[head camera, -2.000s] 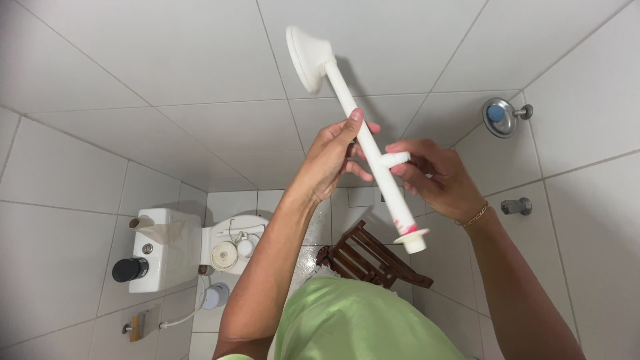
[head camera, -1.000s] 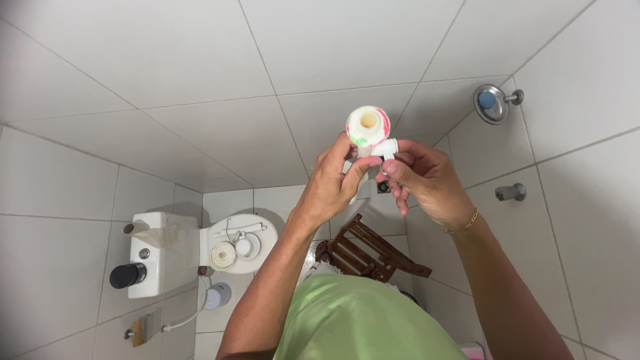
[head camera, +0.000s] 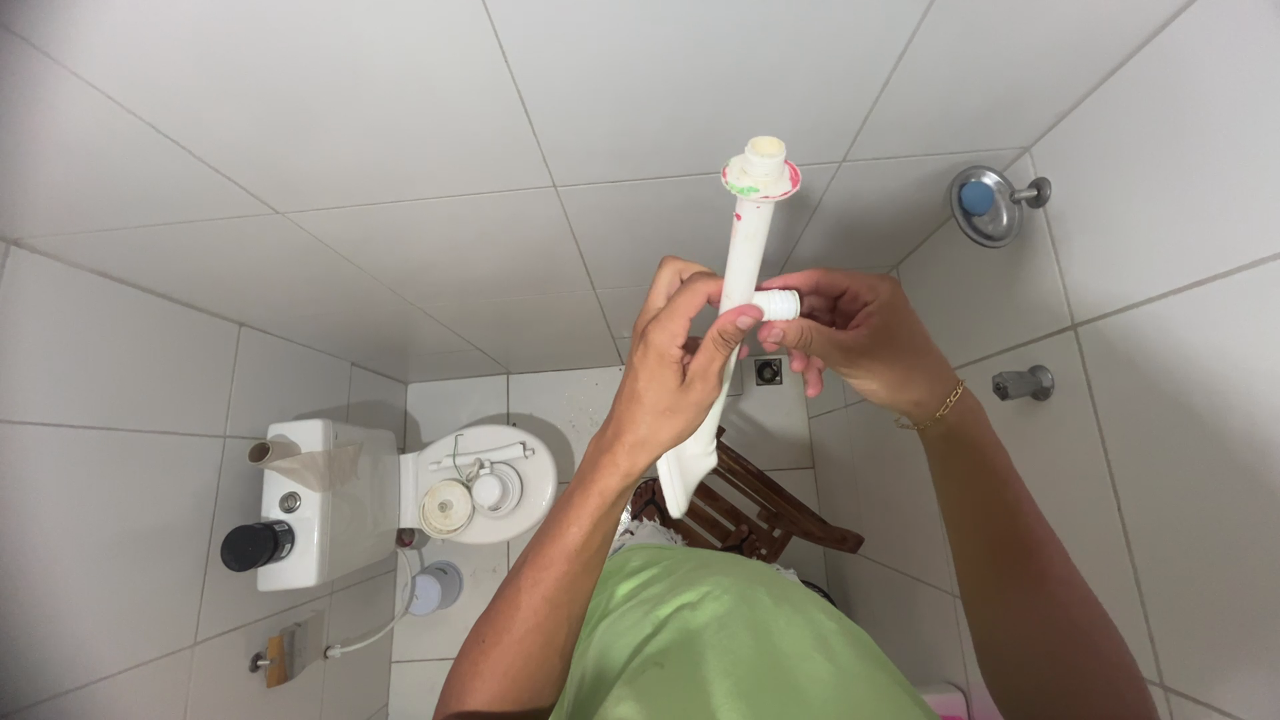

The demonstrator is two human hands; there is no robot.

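A white plastic shower arm with a shower head (head camera: 746,245) is held nearly upright, its threaded end and stained flange at the top and its wide head at the bottom. My left hand (head camera: 680,350) is closed around the middle of the pipe, thumb across its front. From the pipe's side sticks out a short white ribbed fitting (head camera: 779,305). My right hand (head camera: 850,330) has its thumb and fingers at that fitting's outer end; the curled fingers partly hide the contact.
A toilet (head camera: 330,500) stands at the left, with loose white plastic parts (head camera: 490,490) on its lid. Below my hands is a wooden folding chair (head camera: 770,500). A metal soap dish (head camera: 987,206) and a valve (head camera: 1023,383) project from the right wall.
The shower arm has turned over: two seconds ago its wide head pointed up, and now the threaded, flanged end does. Both hands have stayed close together around it.
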